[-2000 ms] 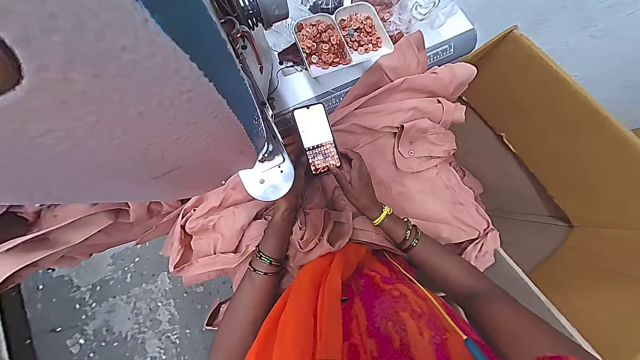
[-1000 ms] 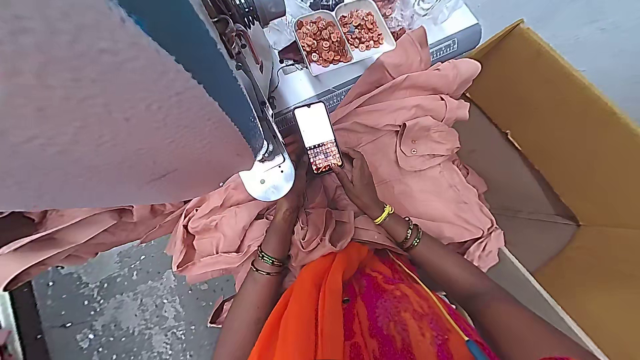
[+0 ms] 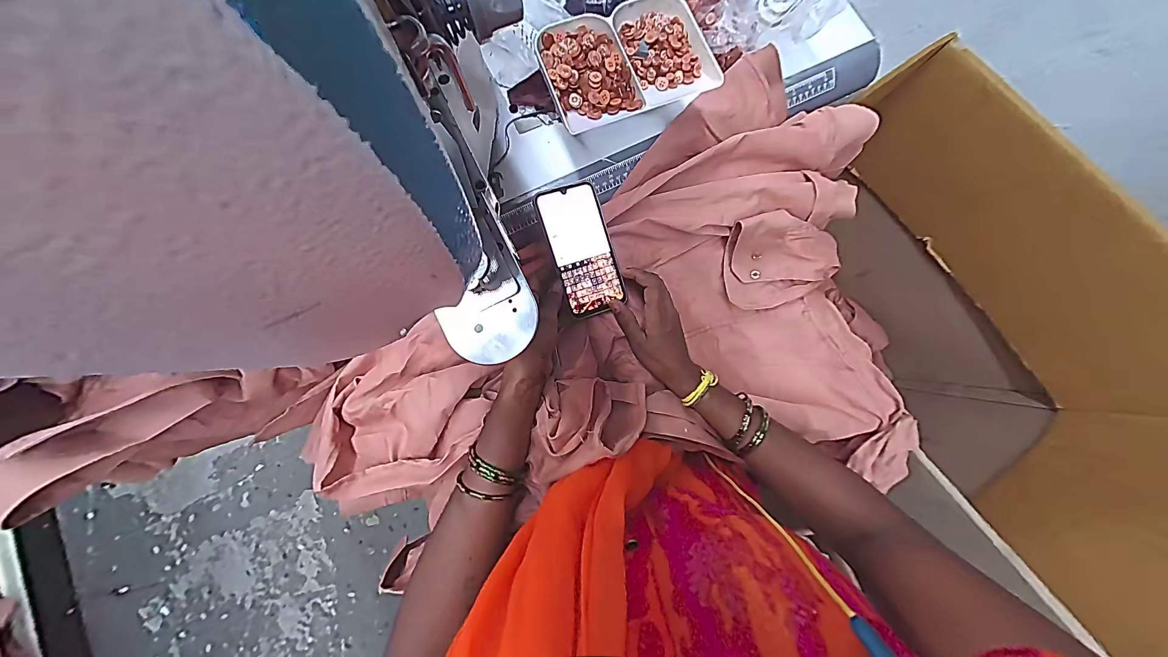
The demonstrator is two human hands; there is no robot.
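Note:
A smartphone (image 3: pixel 580 246) with a lit screen and an on-screen keyboard stands out above the pink garments. My left hand (image 3: pixel 540 319) holds it from its left side and from behind, partly hidden by the machine head. My right hand (image 3: pixel 655 333) is at the phone's lower right, thumb at the keyboard and fingers by the edge. Under both forearms lies a pink cloth garment (image 3: pixel 776 356), whose flap (image 3: pixel 780 260) has two snaps or buttons. Bangles circle both wrists, with a yellow band on the right one.
A sewing-type machine head (image 3: pixel 488 319) fills the upper left. Behind the phone, a two-part white tray (image 3: pixel 650 102) of copper-coloured buttons rests on the machine table (image 3: pixel 570 164) beside clear plastic bags. An open cardboard box (image 3: pixel 1004 228) stands at right. More pink cloth (image 3: pixel 164 411) hangs at left.

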